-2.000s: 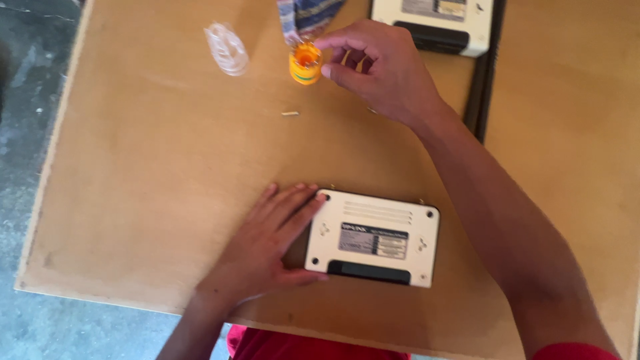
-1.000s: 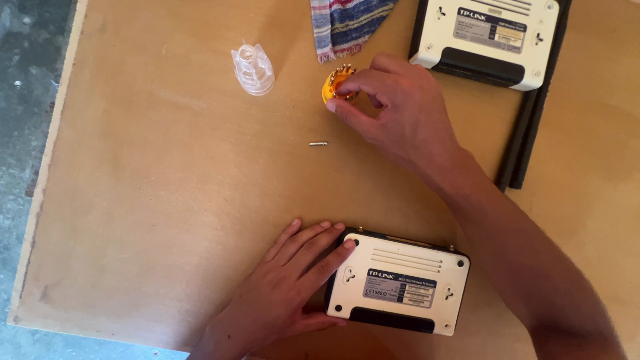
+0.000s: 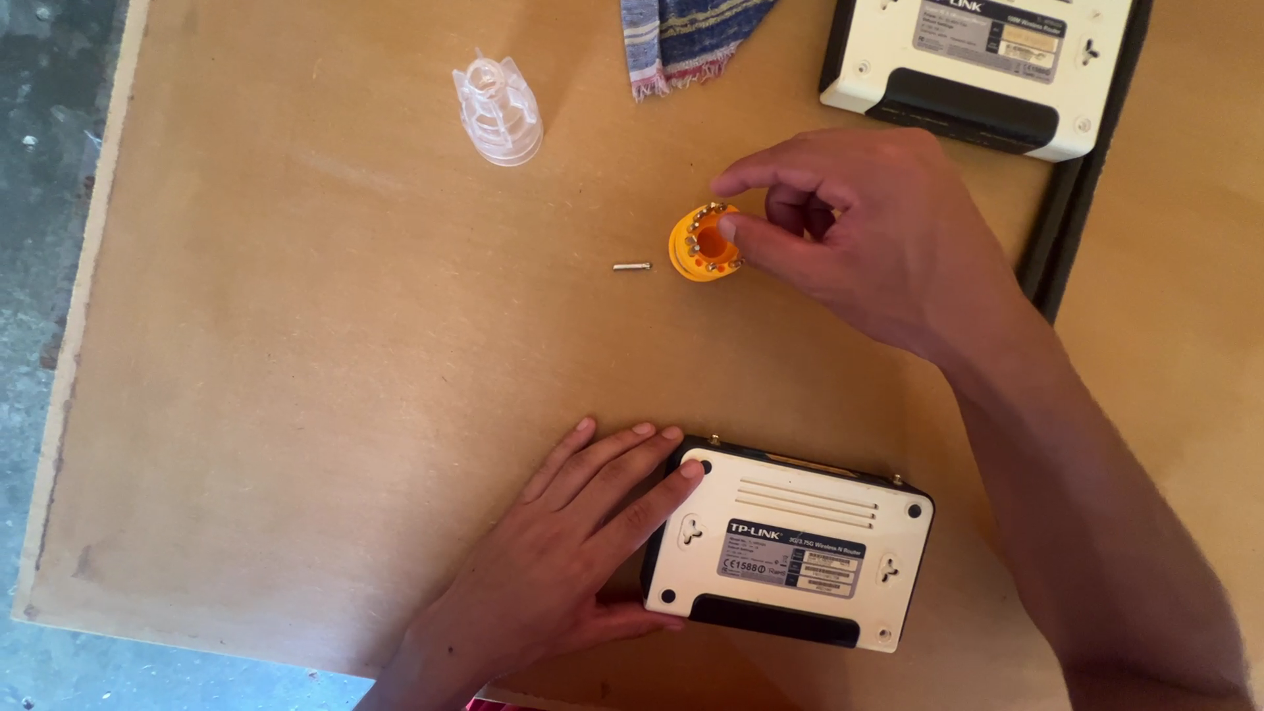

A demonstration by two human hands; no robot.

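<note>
My left hand [image 3: 583, 543] rests on the left end of an upside-down TP-Link router [image 3: 790, 553], fingers over its upper corner and thumb at its lower edge. Above it, my right hand [image 3: 859, 227] is at the right rim of a round yellow-orange bit holder [image 3: 688, 247] with small metal bits around its ring. The index finger and thumb are apart, the thumb tip over the holder's rim; nothing shows between them. A single metal screwdriver bit [image 3: 632, 267] lies on the board just left of the holder.
A clear plastic cap [image 3: 499, 114] stands at the upper left. A striped cloth [image 3: 691, 39] with a frayed edge lies at the top. A second upside-down router [image 3: 968, 79] is at the upper right, beside black bars [image 3: 1057, 232]. The brown board's edge [image 3: 74, 326] runs down the left.
My right thumb and index finger have spread apart, and more of the holder's ring shows. My left hand stays on the router. The view has moved closer.
</note>
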